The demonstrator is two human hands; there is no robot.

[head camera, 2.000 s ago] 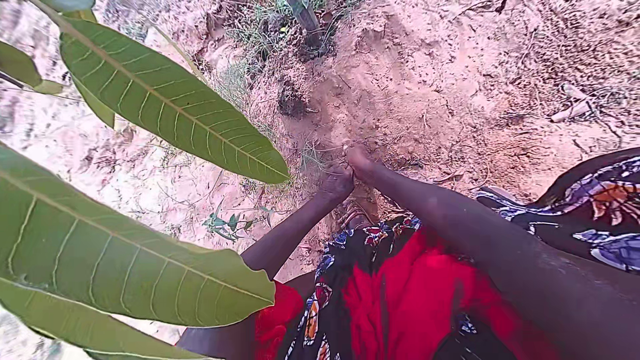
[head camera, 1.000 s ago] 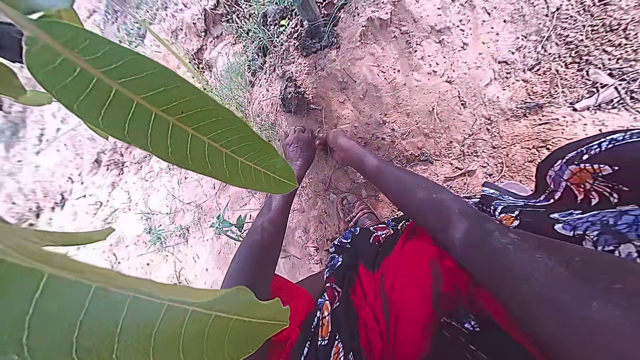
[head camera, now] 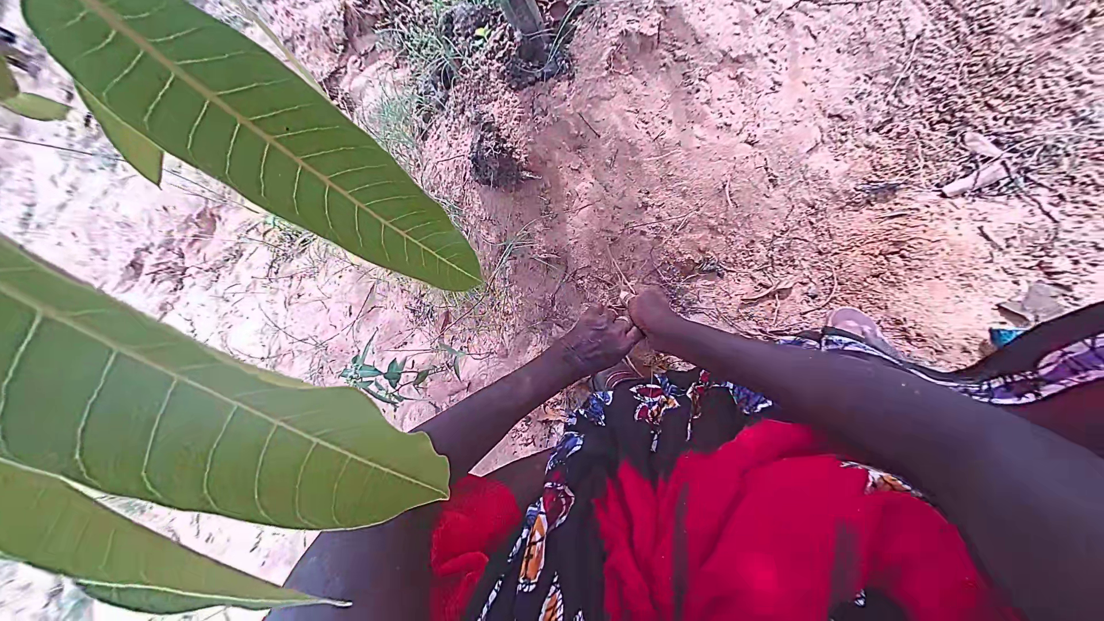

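Note:
Low over the reddish soil (head camera: 690, 172), my left hand (head camera: 601, 338) and my right hand (head camera: 653, 312) meet with their fingers closed and touching. A thin pale stalk or root (head camera: 623, 274) sticks up between the fingertips; both hands seem to pinch it, though its lower part is hidden. Patterned cloth (head camera: 655, 401) in black, blue and orange lies just below the hands, and red cloth (head camera: 759, 517) covers the lap.
Large green leaves (head camera: 285, 164) hang close to the view on the left. A stem or post (head camera: 524, 21) stands in grass at the top. A small leafy plant (head camera: 388, 377) grows left of the hands. Dry sticks (head camera: 979, 177) lie at the right, and a foot (head camera: 858, 326) shows beside the cloth.
A second ago both hands were farther out from the lap, near the dark clump of soil; they have drawn back towards the lap.

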